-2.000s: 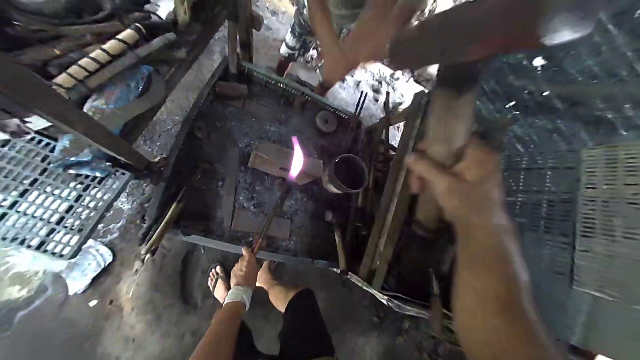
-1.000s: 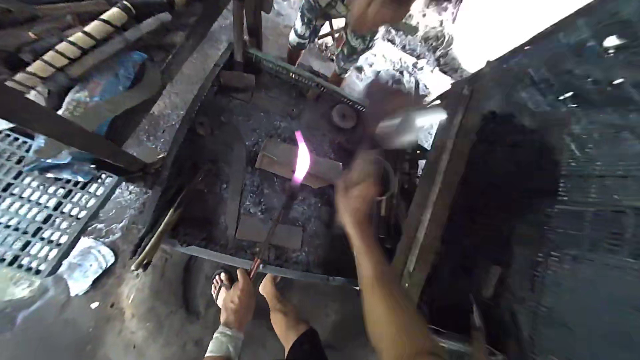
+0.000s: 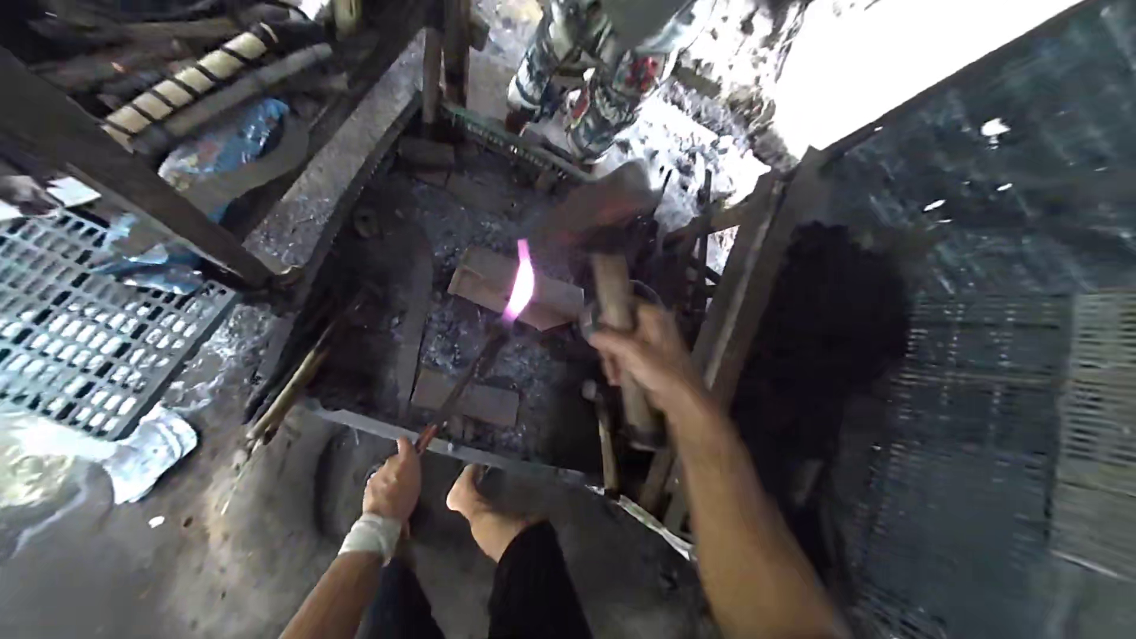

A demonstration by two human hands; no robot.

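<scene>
A glowing, curved piece of hot metal (image 3: 523,286) lies over a rectangular block (image 3: 484,280) in the middle of the pit. It sits at the far end of a long dark rod or tongs (image 3: 469,374). My left hand (image 3: 393,484), with a whitish band at the wrist, is closed around the near end of this tool. My right hand (image 3: 646,351) grips the wooden handle of a hammer (image 3: 612,293). The hammer's head is blurred and stands to the upper right of the glowing metal, apart from it.
The pit's metal rim (image 3: 532,468) runs just beyond my feet. A flat brick-like slab (image 3: 466,398) lies inside. Another person's patterned trouser legs (image 3: 595,93) stand at the far side. Plastic crates (image 3: 80,328) lie left, a wooden beam (image 3: 741,293) right, and a second handle (image 3: 609,444) stands near the rim.
My right hand and the hammer were raised at the upper right, came down toward the block, and are now at its right. My left hand still holds the tool. The other person's hand has left view.
</scene>
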